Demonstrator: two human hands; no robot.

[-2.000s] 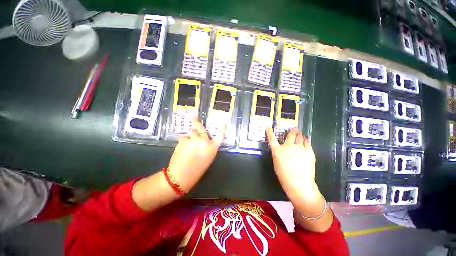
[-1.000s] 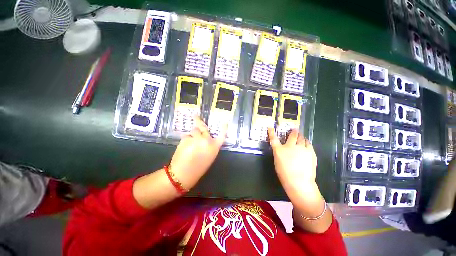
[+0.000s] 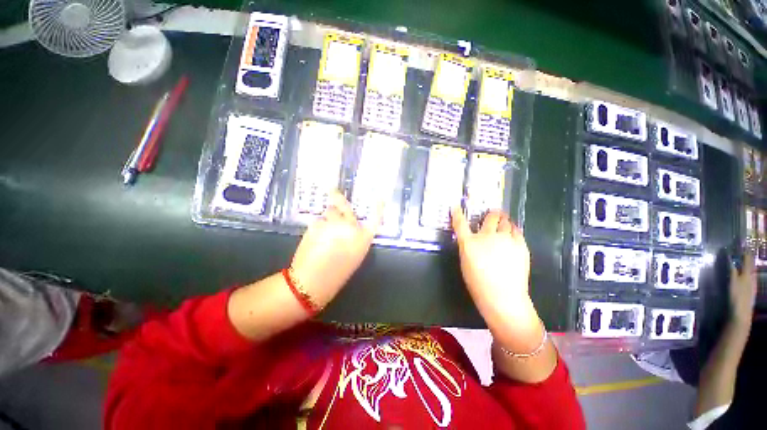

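Observation:
A clear blister tray (image 3: pixel 288 168) holds two rows of phones. The back row has several yellow-edged keypad phones (image 3: pixel 383 88) with lit pale screens. In the near row, the phones (image 3: pixel 318 168) also show bright white screens. Two phone backs (image 3: pixel 245 164) lie face down at the tray's left end. My left hand (image 3: pixel 335 249) has fingertips on the lower keys of the two left near phones. My right hand (image 3: pixel 494 262) has fingertips on the lower ends of the two right near phones. Neither hand grips anything; the fingertips cover some keys.
A red pen (image 3: pixel 164 122) and a pale pen (image 3: pixel 145 143) lie left. A white fan (image 3: pixel 76 25) stands upper left. Another tray (image 3: pixel 577 252) of phone backs lies right. Another person's hand (image 3: pixel 740 294) is at far right; a grey sleeve (image 3: pixel 34 323) is at far left.
The near-row screens have gone from dark to bright white. My hands stay at the same phones. The other person's hand at right has moved up beside the far-right phones.

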